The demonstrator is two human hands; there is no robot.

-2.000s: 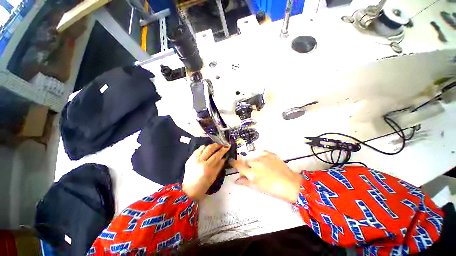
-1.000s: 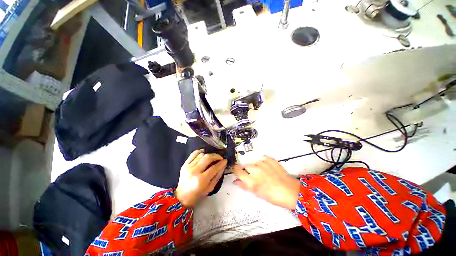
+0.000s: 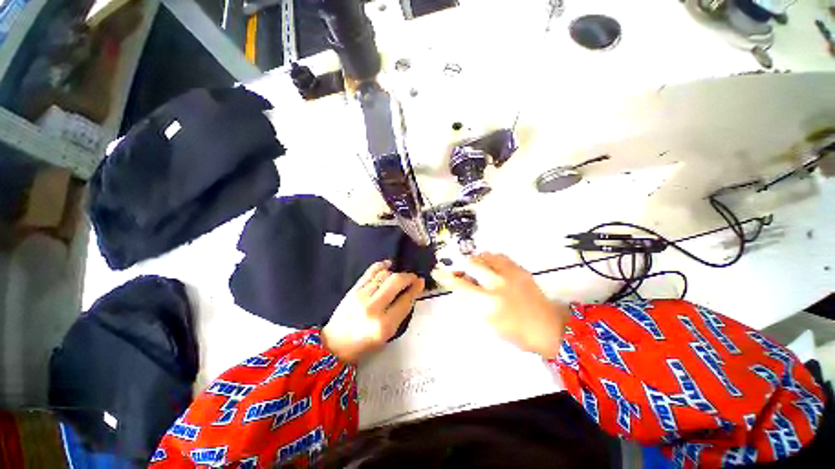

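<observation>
A black fabric piece (image 3: 298, 261) with a small white sticker (image 3: 335, 240) lies flat left of the needle. Its right end reaches under the sewing head beside the dark bar (image 3: 386, 147). My left hand (image 3: 374, 311) is on the fabric's near edge, its fingertips pressing the cloth just below the needle area. My right hand (image 3: 513, 298) is right of the needle, fingers extended toward the cloth's right edge; whether it grips any cloth cannot be told. The presser foot and needle are small and partly hidden by fingers and metal parts.
Two dark fabric piles with stickers lie at left, an upper one (image 3: 188, 174) and a lower one (image 3: 128, 353). Tension knobs (image 3: 469, 169) stand right of the needle. Black cord (image 3: 632, 256) lies looped at right. Metal shelving (image 3: 197, 41) stands behind at upper left.
The camera view has shifted. The fabric's outline left of my left hand is flatter and more spread. My right hand's fingers are slightly higher, near the foot. Both hands stay beside the needle.
</observation>
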